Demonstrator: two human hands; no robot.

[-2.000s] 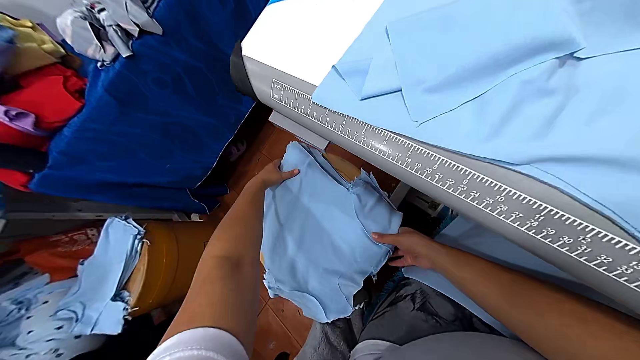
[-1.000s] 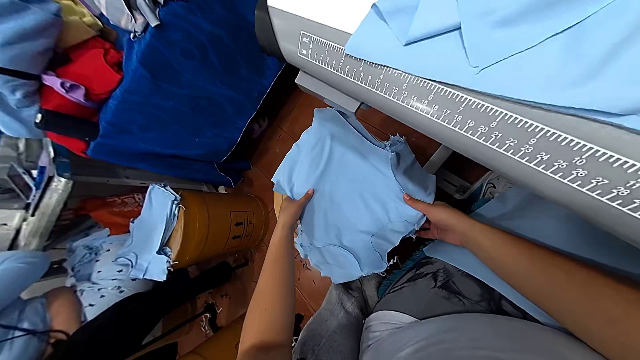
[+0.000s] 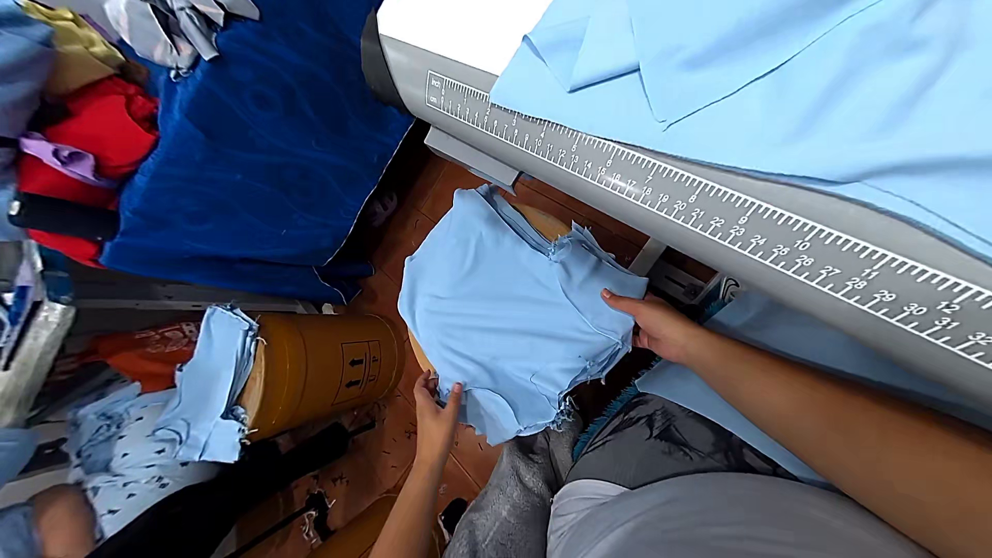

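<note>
A stack of light blue cut fabric pieces (image 3: 511, 310) with frayed edges lies on a round-topped stand or drum, mostly hidden under it, beside the table. My left hand (image 3: 438, 407) pinches the stack's lower left edge, thumb on top and fingers partly beneath. On the stack's right edge my right hand (image 3: 655, 322) has its thumb on top, with the other fingers tucked under the cloth. More light blue fabric (image 3: 759, 85) is spread over the table above, whose grey edge carries a printed ruler (image 3: 697, 205) in inches and centimetres.
A brown drum (image 3: 325, 372) at left bears more light blue pieces (image 3: 213, 387). Blue cloth (image 3: 263, 147) hangs at upper left beside red fabric (image 3: 116, 132). Part of another person (image 3: 66, 515) shows at lower left. Light blue cloth (image 3: 744, 372) hangs below the table edge at right.
My left hand has moved from the upper left side of the stack to its lower left edge. My right hand stays at the right edge.
</note>
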